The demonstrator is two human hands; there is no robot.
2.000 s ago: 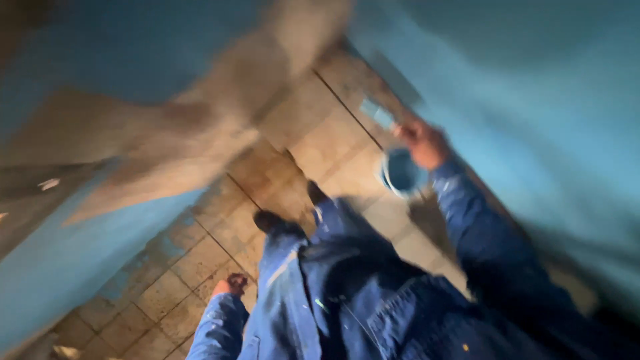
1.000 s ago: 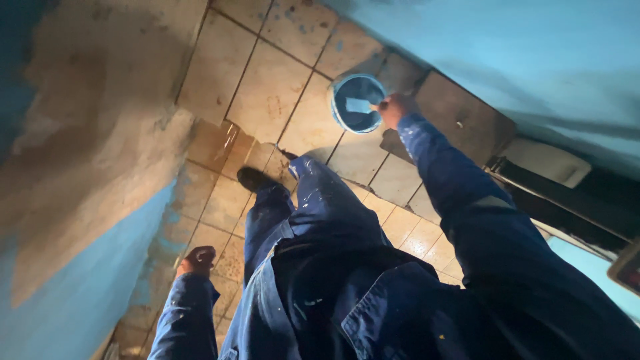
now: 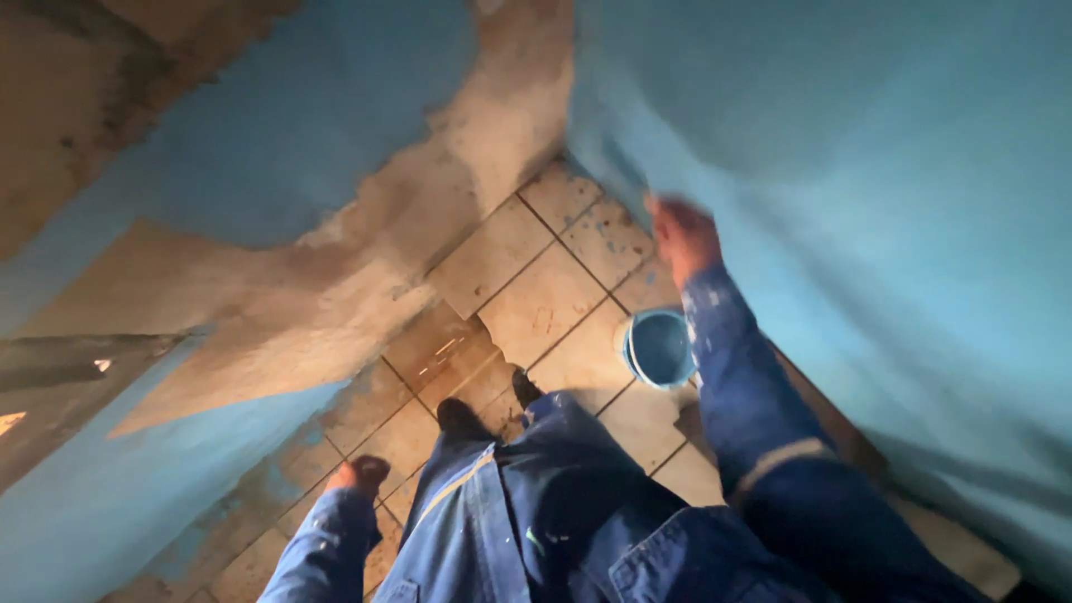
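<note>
My right hand [image 3: 685, 239] is raised beside the blue-painted wall [image 3: 837, 184], its fingers closed on a paintbrush [image 3: 624, 163] whose blurred, paint-covered head blends into the wall colour. Below that hand, partly behind the sleeve, a bucket [image 3: 660, 350] with blue paint in it stands on the tiled floor. My left hand [image 3: 360, 476] hangs low on the left with its fingers curled; no object shows in it.
The left wall [image 3: 377, 243] has bare plaster and blue patches. Both walls meet in a corner above the floor tiles [image 3: 540, 301], which carry blue paint spots. My dark shoes [image 3: 461, 417] stand near a brown, uneven floor patch. A brown edge runs low along the right wall.
A second ago my right hand held the brush over the bucket; it has since moved away from the bucket to the right wall. The view has swung towards the corner.
</note>
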